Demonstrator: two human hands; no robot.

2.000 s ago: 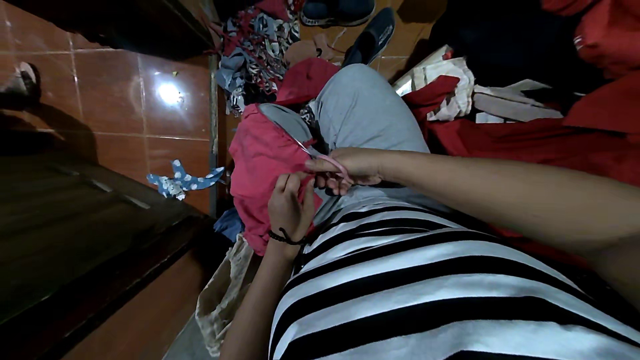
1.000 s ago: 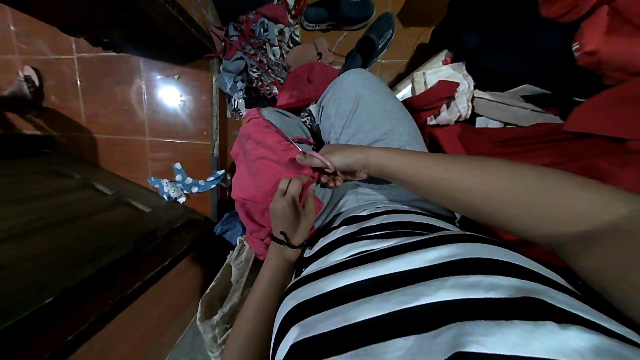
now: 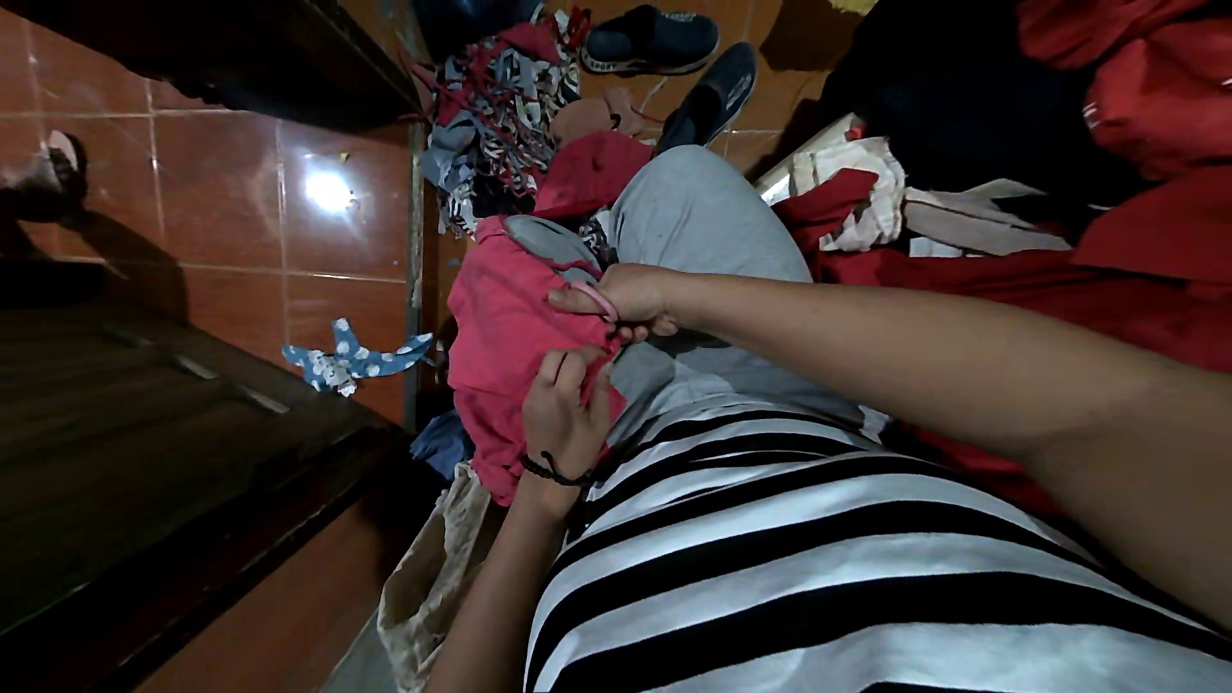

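Pink-red cloth (image 3: pixel 510 327) lies over my lap, on grey trousers. My left hand (image 3: pixel 568 404), with a dark braided bracelet at the wrist, pinches the cloth near its right edge. Just above it, my right hand (image 3: pixel 630 300) holds scissors by their pink handle (image 3: pixel 595 300). The scissor blades cannot be made out now; the hand and cloth seem to hide them. Fingers of both hands are close together at the edge of the cloth.
A heap of cloth strips (image 3: pixel 500 115) lies on the tiled floor beside dark shoes (image 3: pixel 650 40). Red fabric (image 3: pixel 972 289) and pale scraps (image 3: pixel 982 219) are at the right. A blue dotted cloth piece (image 3: pixel 361 361) lies left, near dark wooden furniture (image 3: pixel 173 462). A foot (image 3: pixel 63 164) shows far left.
The scissor blade seen pointing up and left from my right hand in the earlier frames no longer shows. My left hand still grips the cloth in about the same place.
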